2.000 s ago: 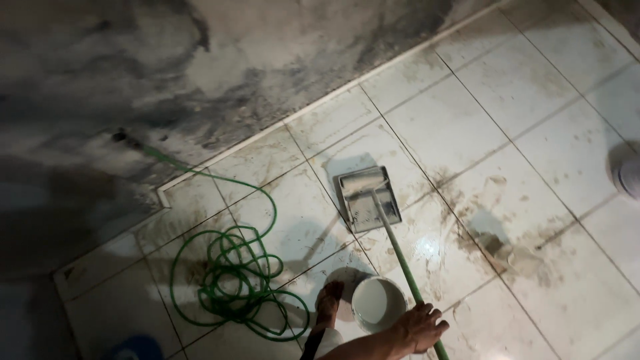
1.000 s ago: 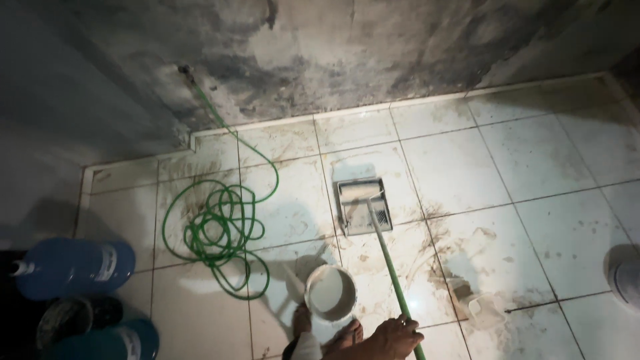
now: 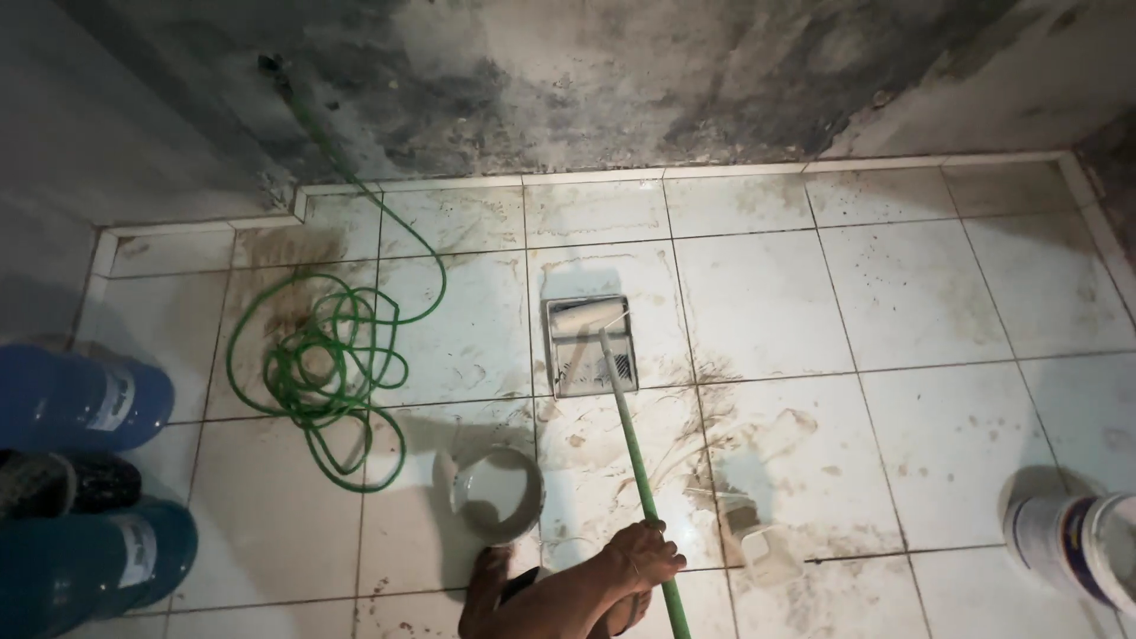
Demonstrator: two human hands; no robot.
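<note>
My left hand point(image 3: 646, 555) is closed around the green extension pole point(image 3: 639, 461) of a paint roller. The arm reaches in from the bottom edge. At the pole's far end, the pale roller sleeve point(image 3: 587, 316) lies across the upper part of a paint tray point(image 3: 593, 388), whose ribbed part faces me. The tray sits on white floor tiles. Left of the pole, near my foot, stands a round white bucket point(image 3: 536, 484) with pale liquid inside. My right hand is not in view.
A tangled green hose point(image 3: 328, 373) lies left, running up the stained wall point(image 3: 603, 80). Large blue point(image 3: 53, 395) and teal point(image 3: 71, 564) bottles lie at the left edge. A translucent container point(image 3: 770, 552) and a paint bucket point(image 3: 1056, 550) are to the right. Brown dirt marks the tiles.
The view has turned, bringing the bottles and the right-hand bucket more fully into sight. My left hand keeps its hold on the pole, and the roller remains in the tray.
</note>
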